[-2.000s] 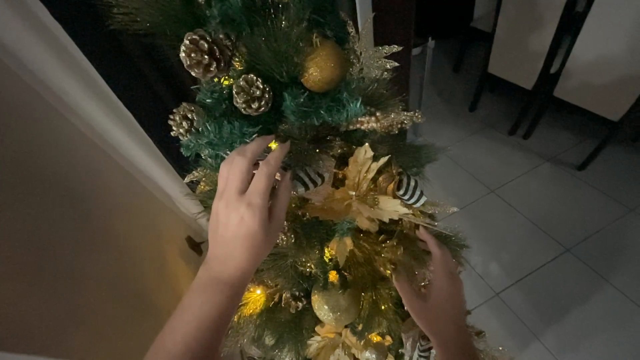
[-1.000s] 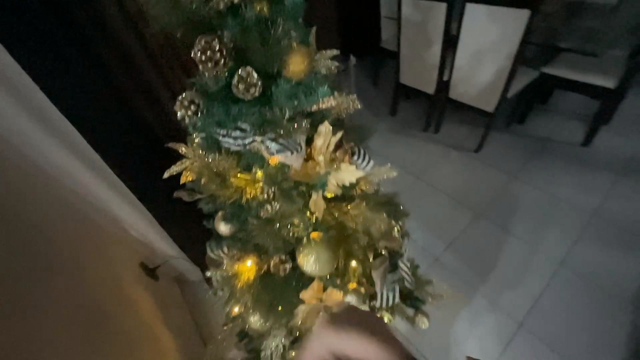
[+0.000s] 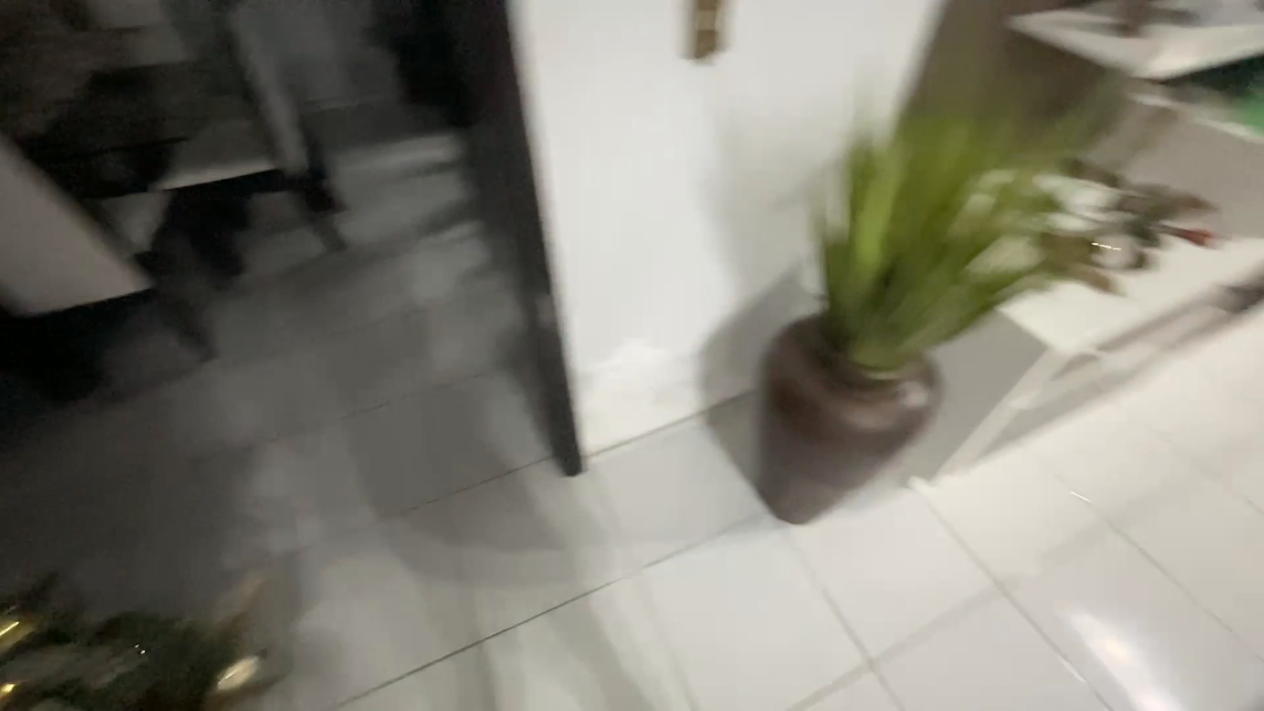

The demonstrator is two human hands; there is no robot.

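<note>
Neither my left hand nor my right hand shows in the head view, so what they hold or touch is hidden. The edge of a decorated Christmas tree [image 3: 128, 652] with small lights appears at the bottom left, blurred. Right of the middle, a brown vase [image 3: 839, 425] stands on the tiled floor with tall green grass-like leaves [image 3: 918, 237] in it.
A dark door frame [image 3: 538, 296] borders a white wall [image 3: 632, 217]. Chairs [image 3: 69, 237] are in the dim room at the left. A low white cabinet [image 3: 1076, 306] with decorations is on the right, beside the vase.
The view has swung far to the right, leaving only the tree's edge in sight. Both hands were at the tree two seconds ago; neither is in view now.
</note>
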